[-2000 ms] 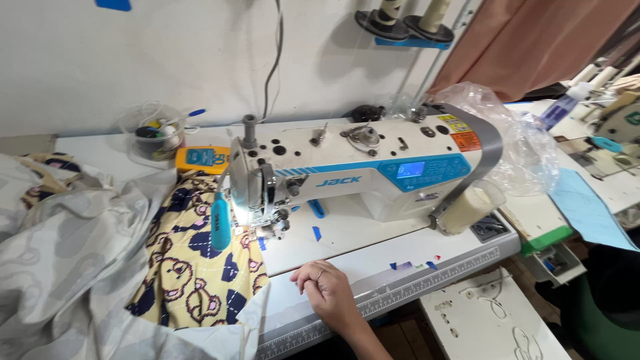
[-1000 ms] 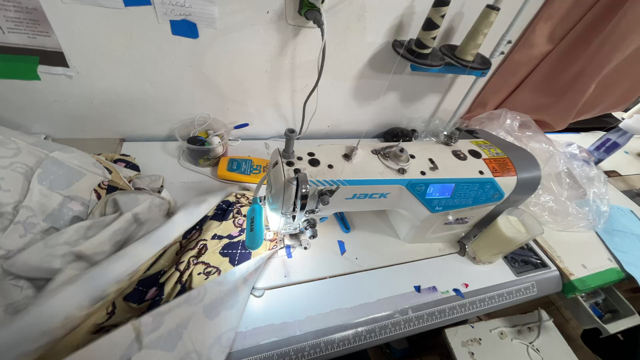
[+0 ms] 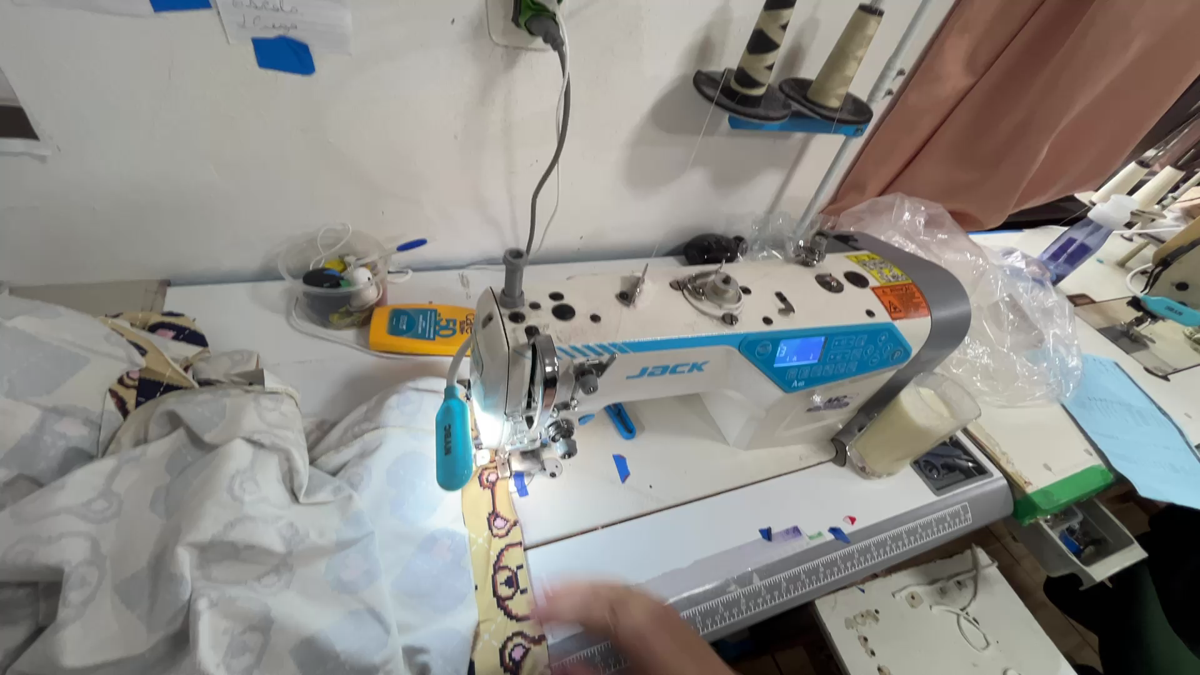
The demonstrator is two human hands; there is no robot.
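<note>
My right hand (image 3: 628,619), blurred, is at the bottom middle, beside the edge of the yellow printed fabric strip (image 3: 511,572); whether it grips the cloth cannot be told. The strip runs up to the presser foot area (image 3: 511,459) of a white and blue Jack sewing machine (image 3: 694,347), whose lamp is lit. Pale grey-white fabric (image 3: 244,525) lies bunched to the left, along the strip, with more yellow print showing in its folds. My left hand is out of view.
Behind the cloth stand a clear tub of small items (image 3: 337,286) and a yellow box (image 3: 417,330). A glass jar (image 3: 909,427) is by the machine's right end, near a clear plastic bag (image 3: 1003,309). A ruler strip (image 3: 825,567) lines the front edge; thread cones (image 3: 844,61) stand above.
The yellow print, broad beside the machine before, now shows there as a narrow strip, with pale fabric spread at left. My right hand, absent one second ago, is back in view.
</note>
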